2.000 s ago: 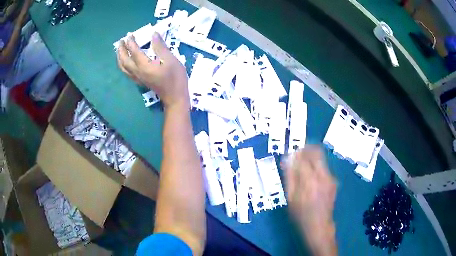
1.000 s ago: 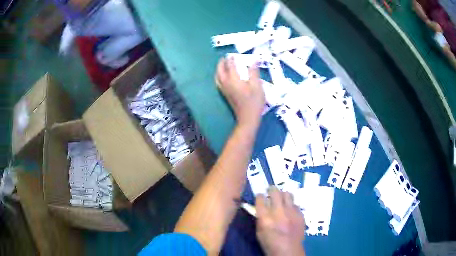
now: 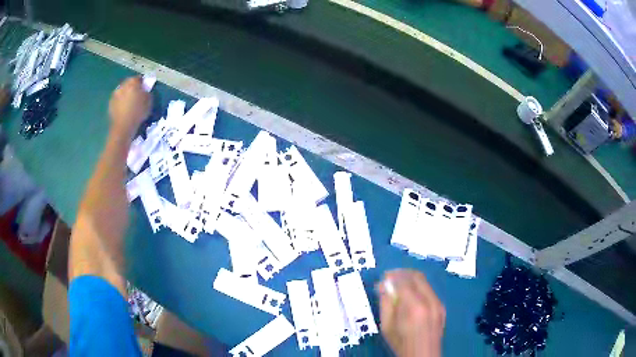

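Note:
A loose heap of white plastic housings (image 3: 268, 183) lies on the bench in front of me. My left hand (image 3: 131, 104) is at the heap's far left end, its fingers closed on a white housing (image 3: 148, 82) that is mostly hidden. My right hand (image 3: 413, 312) is right of the nearer housings, slightly blurred. It is closed around a small pale hand tool (image 3: 389, 286), of which only a bit shows. Several finished housings (image 3: 434, 226) stand side by side near the rail, dark ovals showing. A pile of small black inserts (image 3: 517, 310) lies at the right.
The pale rail (image 3: 314, 148) runs along the bench's far edge, with the dark green belt (image 3: 335, 90) beyond. An upright (image 3: 593, 240) joins at right. Another housing pile (image 3: 43, 59) and black inserts (image 3: 38, 111) lie far left. A carton (image 3: 183, 338) is below the left bench edge.
The view has swung, so the cartons have mostly left it. My left hand has moved from the heap to its far end. My right hand has moved right, away from the nearer housings.

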